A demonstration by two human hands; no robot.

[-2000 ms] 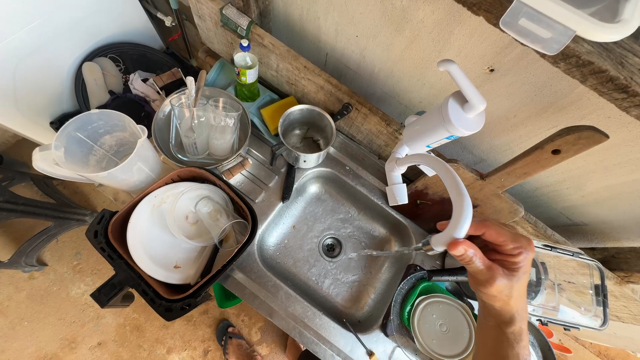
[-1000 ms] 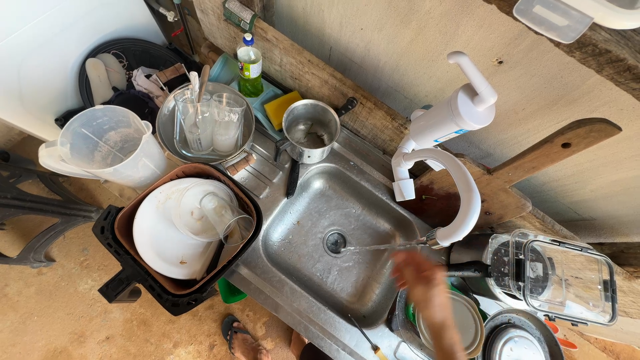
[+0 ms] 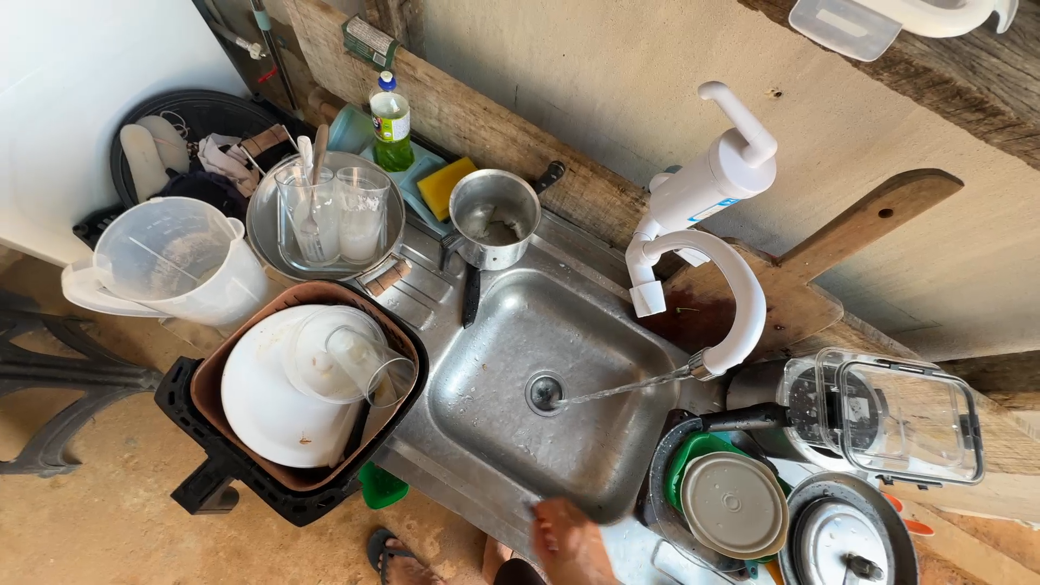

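Note:
One of my hands shows, my right hand point(image 3: 569, 540), blurred at the bottom of the view over the front rim of the stainless steel sink point(image 3: 552, 390); its fingers are too blurred to read. My left hand is out of view. Water runs from the curved spout of the white faucet point(image 3: 751, 309) toward the drain point(image 3: 545, 393). Left of the sink, a black air fryer basket point(image 3: 410, 333) holds white plates and a clear glass. A metal pot point(image 3: 496, 215) stands at the sink's back left corner, near a yellow sponge point(image 3: 443, 187).
Two glasses with cutlery sit in a metal pan point(image 3: 260, 215) beside a plastic jug point(image 3: 175, 260) and a green dish soap bottle point(image 3: 392, 130). At right are a frying pan, a beige lid point(image 3: 734, 504), a clear container point(image 3: 910, 422) and a wooden cutting board point(image 3: 869, 219).
My right hand has left the faucet spout, passed over the sink's right side and come to its front edge. The knife or utensil seen earlier at the front rim no longer shows there.

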